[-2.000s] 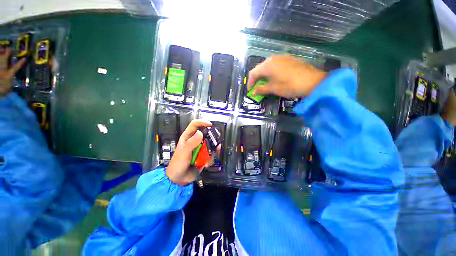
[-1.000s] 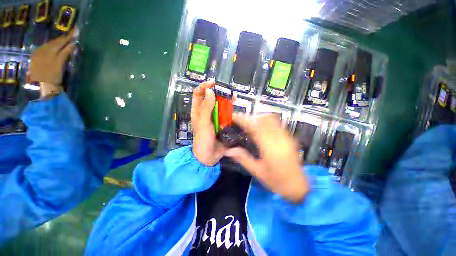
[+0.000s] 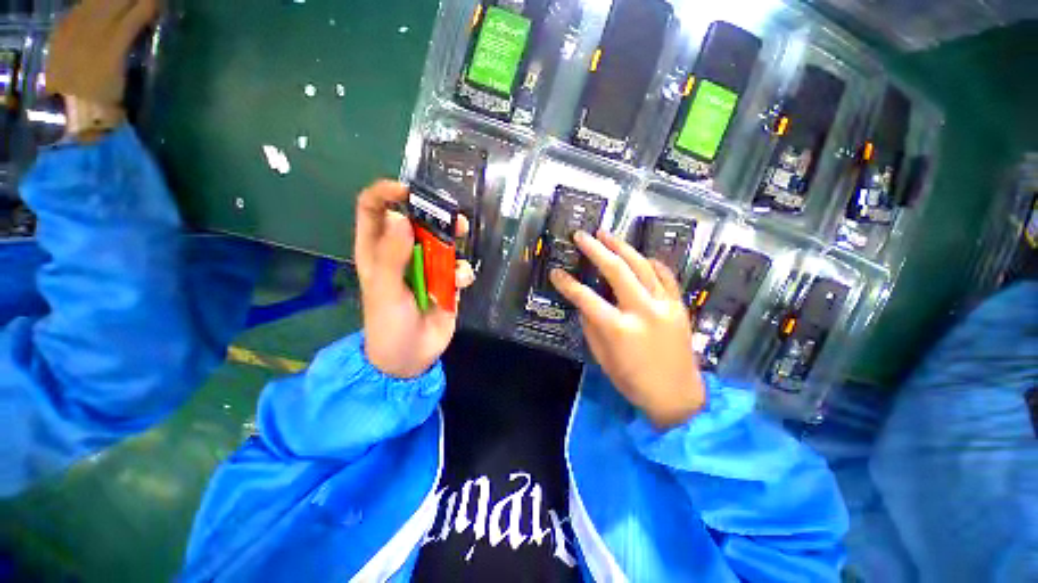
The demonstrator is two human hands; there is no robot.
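Observation:
My left hand (image 3: 398, 285) holds several batteries upright over the tray's near left edge, with a red-orange battery (image 3: 436, 271) in front, a green one behind it and a black one on top. My right hand (image 3: 637, 325) has its fingertips on the back of a black phone (image 3: 569, 251) that lies face down in a near-row pocket. The clear blister tray (image 3: 510, 216) holds two rows of black phones, face down. Two far-row phones have green batteries (image 3: 497, 51) seated in them. Others show open battery bays (image 3: 785, 177).
Small white scraps (image 3: 277, 158) lie on the green bench (image 3: 330, 194) left of the tray. A neighbour's hand (image 3: 100, 57) is over another tray at the upper left. A blue sleeve (image 3: 973, 399) is at the right.
A green battery now lies in the third far-row phone. My right hand has moved from the far row to the near row. The tray sits higher and more tilted in view.

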